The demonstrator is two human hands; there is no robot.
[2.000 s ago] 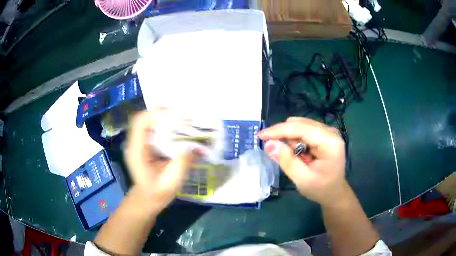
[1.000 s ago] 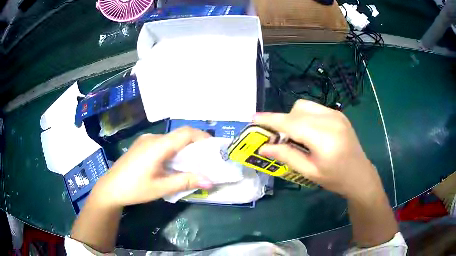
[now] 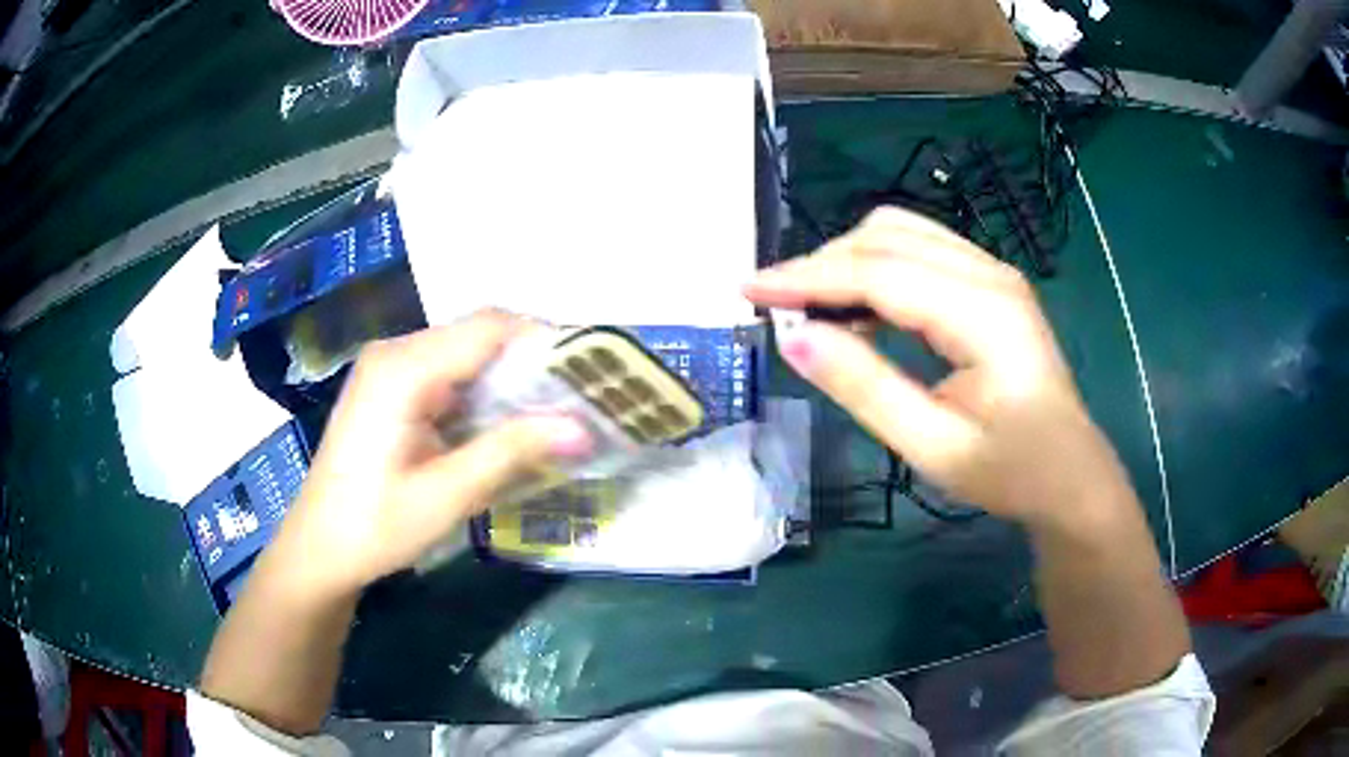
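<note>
My left hand [image 3: 429,444] holds a flat device [image 3: 629,388] with a yellowish, panelled face, partly inside a whitish translucent bag [image 3: 511,392]. My right hand [image 3: 925,362] pinches a small metal plug [image 3: 789,326] with a dark lead, apart from the device. Below lies another bagged device [image 3: 548,525] with a yellow printed face, on an open dark blue retail box [image 3: 707,370]. The large white inner flap [image 3: 592,200] of the box stands up behind it.
Another open blue box [image 3: 318,278] with a bagged device and a box with white flaps [image 3: 193,429] lie at the left. Tangled black cables [image 3: 1006,207] lie right of centre. A wooden board [image 3: 888,48] and pink fan [image 3: 349,15] are behind.
The device has passed from my right hand to my left hand and sits partly in the bag. My right hand has let go of it and now pinches a plug.
</note>
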